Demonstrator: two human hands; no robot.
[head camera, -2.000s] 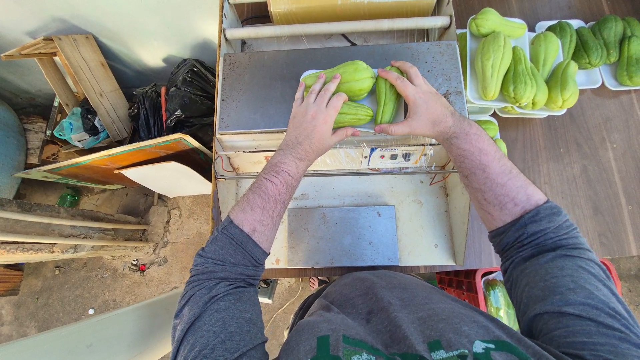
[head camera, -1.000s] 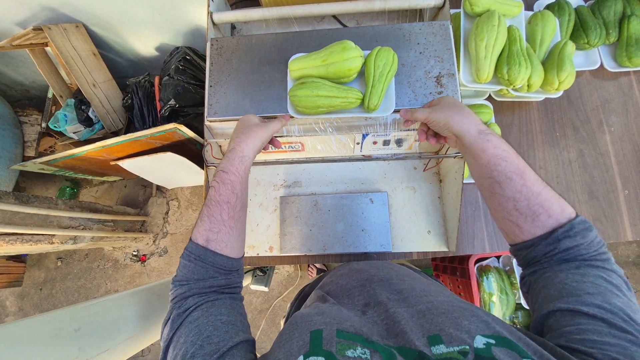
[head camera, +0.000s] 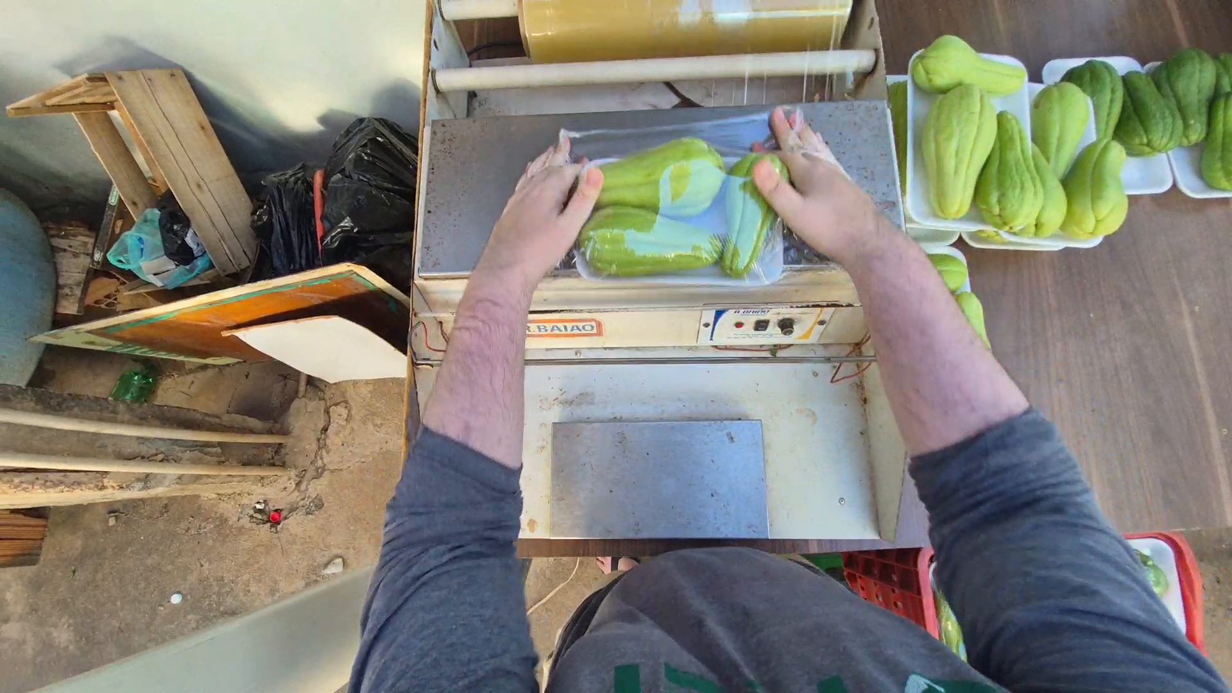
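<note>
Three light green chayotes (head camera: 654, 241) lie on a white foam tray (head camera: 765, 269) under clear plastic film (head camera: 664, 135). My left hand (head camera: 549, 217) grips the film and the tray's left side. On the opposite side my right hand (head camera: 804, 188) grips the film and tray, its thumb beside the narrow upright chayote. The tray is above the metal plate (head camera: 481, 192) of a film wrapping machine; whether it touches the plate cannot be told. Beyond the plate is a film roll (head camera: 683, 29) behind a white roller (head camera: 654, 70). My fingertips are partly hidden by film.
Foam trays of chayotes (head camera: 958, 154) stand on the wooden table (head camera: 1107, 356) at right, with darker chayotes (head camera: 1145, 111) farther back. A smaller metal plate (head camera: 659, 478) lies in the machine's near tray. Red crates (head camera: 890, 587) are below the table edge. Boards (head camera: 183, 173) and black bags (head camera: 371, 183) are at left.
Both hands have moved from the plate's front edge up to the tray's sides. Film now covers the chayotes and stretches beyond the tray's far edge.
</note>
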